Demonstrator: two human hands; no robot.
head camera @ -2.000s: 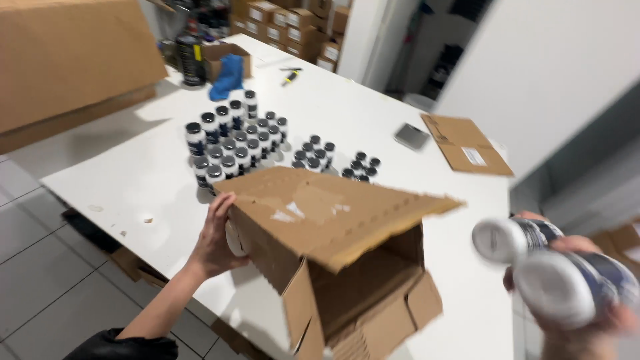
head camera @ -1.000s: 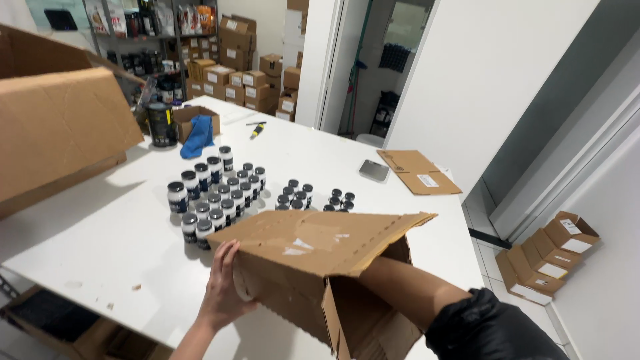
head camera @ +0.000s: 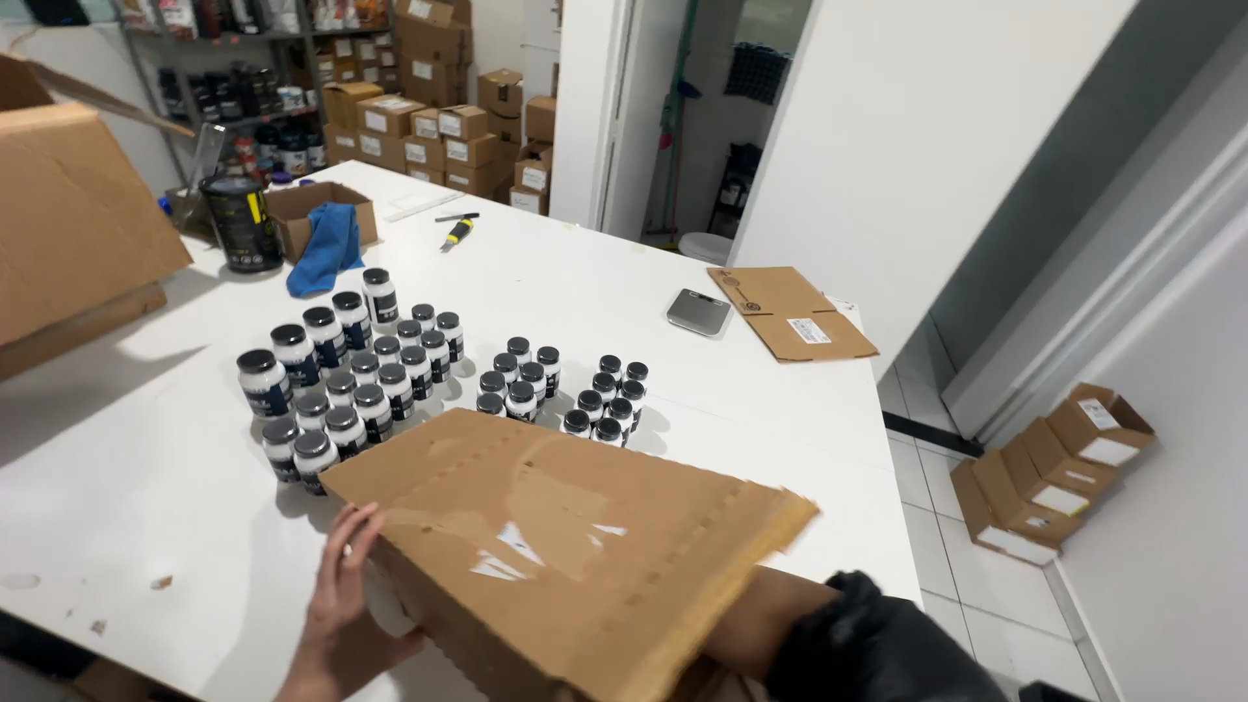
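Note:
A worn cardboard box (head camera: pixel 585 526) lies tilted on its side at the near edge of the white table (head camera: pixel 809 419), its open end toward the lower right. My left hand (head camera: pixel 346 604) presses against the box's left end, fingers on its upper edge and thumb along the side. The right forearm in a black sleeve reaches into the open end; my right hand is hidden inside. Beyond the box stand groups of white bottles with black lids: a large group (head camera: pixel 370 400) at left, a smaller one (head camera: pixel 522 380) in the middle and another (head camera: pixel 609 395) to the right.
Farther back are a blue cloth (head camera: pixel 327 249) over a small carton (head camera: pixel 367 219), a black tub (head camera: pixel 242 224), and a yellow-black utility knife (head camera: pixel 456 234). A large open carton (head camera: pixel 78 224) stands left. A grey scale (head camera: pixel 698 313) and flattened cardboard (head camera: pixel 795 317) lie right.
Two seconds ago my right hand held white bottles outside the box at right; now it is inside the box, out of sight. My left hand stays at the box's left end. The view has shifted.

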